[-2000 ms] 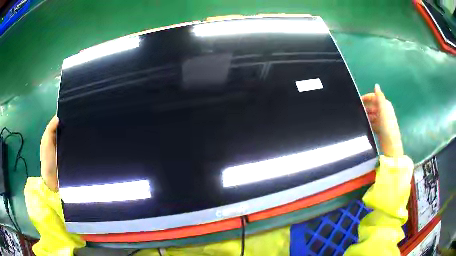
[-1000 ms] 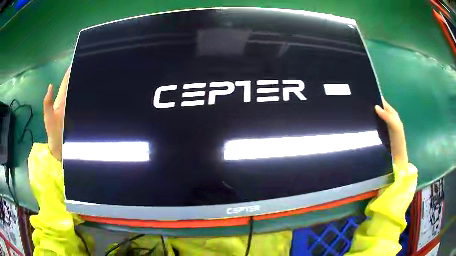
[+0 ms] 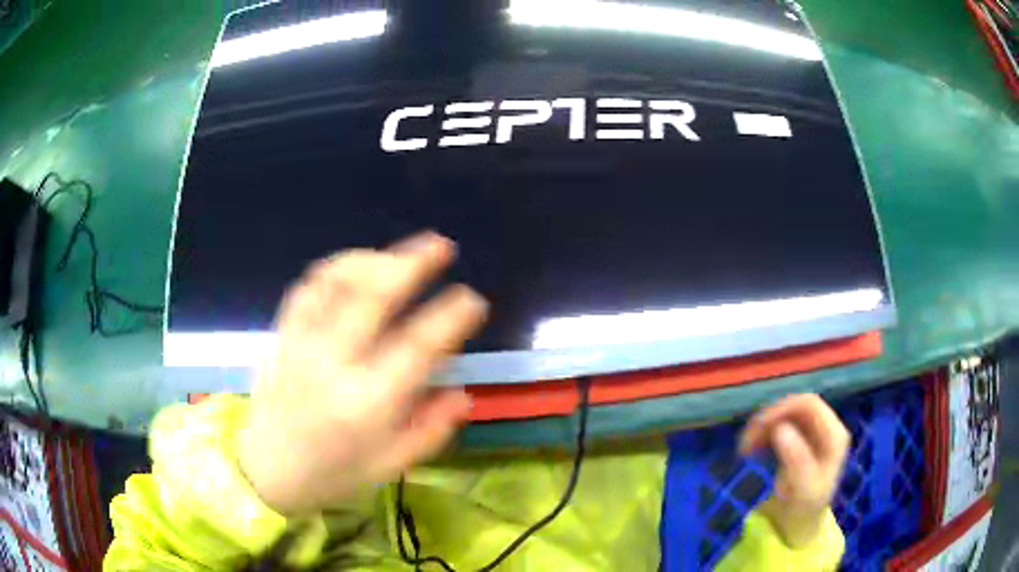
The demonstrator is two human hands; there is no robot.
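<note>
The all-in-one PC unit (image 3: pixel 536 223) lies screen up, with a lit white CEPTER logo and a small white label sticker (image 3: pixel 763 124) at its upper right. The red foam pad (image 3: pixel 726 366) shows under its near edge. The black power cable (image 3: pixel 580 447) hangs from the near edge towards the lap. My left hand (image 3: pixel 363 369) is blurred, raised over the lower left of the unit, fingers apart and nothing seen in it. My right hand (image 3: pixel 799 453) is off the unit, below its right near edge, fingers curled; whether it holds anything is unclear.
The green bench (image 3: pixel 950 212) surrounds the unit. A black power adapter (image 3: pixel 16 251) with a thin coiled cord lies at the far left. A blue plastic lattice crate (image 3: pixel 872 458) is below the bench edge at right. Red-framed racks stand at both lower corners.
The screen has gone from black to showing the CEPTER logo. Both hands have left the unit's sides; the left has moved inward over it, the right down towards me. The unit sits higher in view.
</note>
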